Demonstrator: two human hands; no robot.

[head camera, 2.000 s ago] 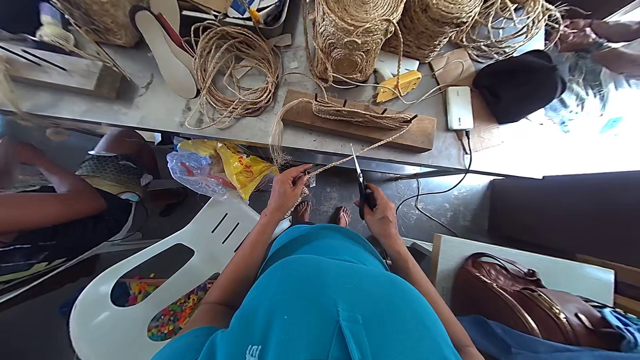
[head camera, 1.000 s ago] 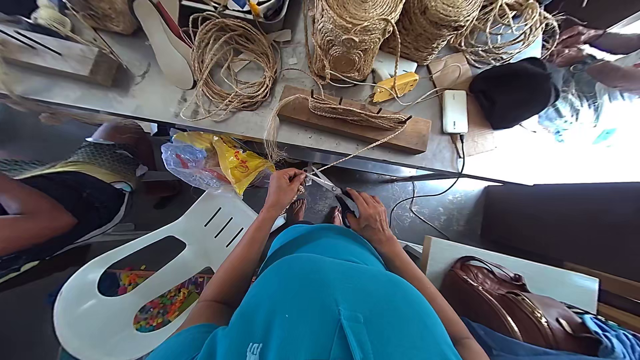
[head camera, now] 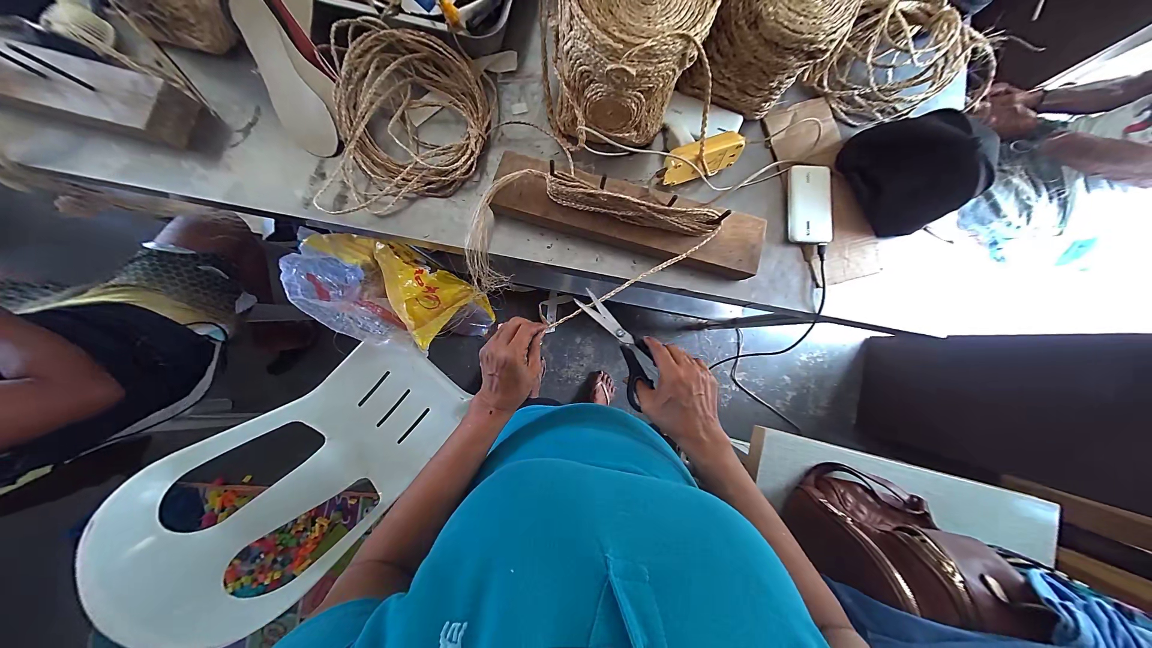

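A braided fibre cord (head camera: 661,267) runs from a wooden block with upright pegs (head camera: 621,220) down past the table edge to my left hand (head camera: 510,362), whose fingers pinch its end. More of the cord is wound along the pegs, and loose fibres (head camera: 481,247) hang off the block's left end. My right hand (head camera: 681,393) holds black-handled scissors (head camera: 633,358) by the handles. The blades stand apart close to the cord, just right of my left hand; whether they touch it I cannot tell.
Coiled cord (head camera: 414,117), woven baskets (head camera: 621,67), a yellow tool (head camera: 704,158), a white power bank (head camera: 810,205) with a cable and a black cap (head camera: 918,171) lie on the table (head camera: 270,184). A white plastic chair (head camera: 360,450) and a seated person are at left; another person's hands show at upper right.
Two seconds ago the scissors pointed upward, away from my left hand. They moved in to my left hand a second ago, and now the blades are spread slightly to its right.
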